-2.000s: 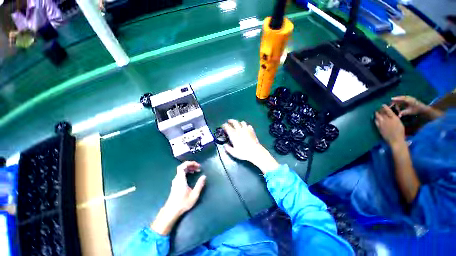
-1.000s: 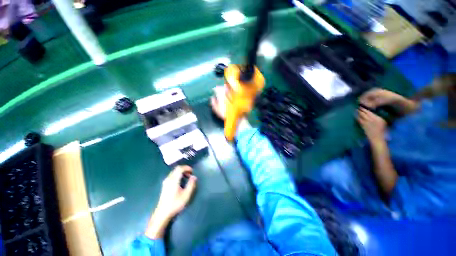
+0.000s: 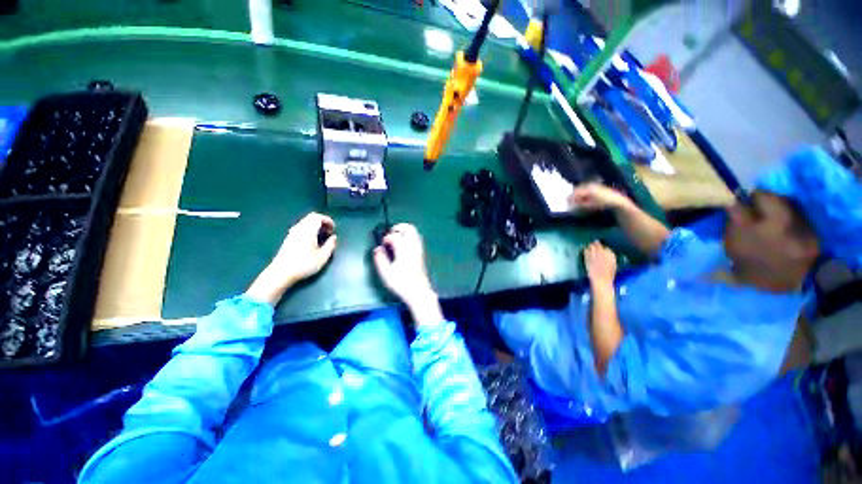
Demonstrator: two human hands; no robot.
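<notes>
My left hand (image 3: 301,251) is over the mat in front of the feeder, its fingers curled on a small dark part (image 3: 324,233). My right hand (image 3: 405,262) is to its right and grips a round black part (image 3: 383,233) at its fingertips; the fingers partly hide it. The light grey screw feeder (image 3: 353,154) stands beyond and between my hands. The orange-yellow electric screwdriver (image 3: 454,107) hangs tilted, tip down, to the feeder's right, with no hand on it. A pile of round black parts (image 3: 496,216) lies on the mat to the right.
A black parts tray (image 3: 92,203) and cardboard sheet (image 3: 142,227) are at the left. Single round parts (image 3: 267,103) lie beyond, another right of the feeder (image 3: 420,120). At the right, a neighbouring worker in blue (image 3: 662,317) has one hand at the black bin (image 3: 515,156).
My right hand has come back from beyond the feeder to its near right side with a black part. The screwdriver hangs free. The view has shifted, showing more of the neighbour, who now reaches to the bin.
</notes>
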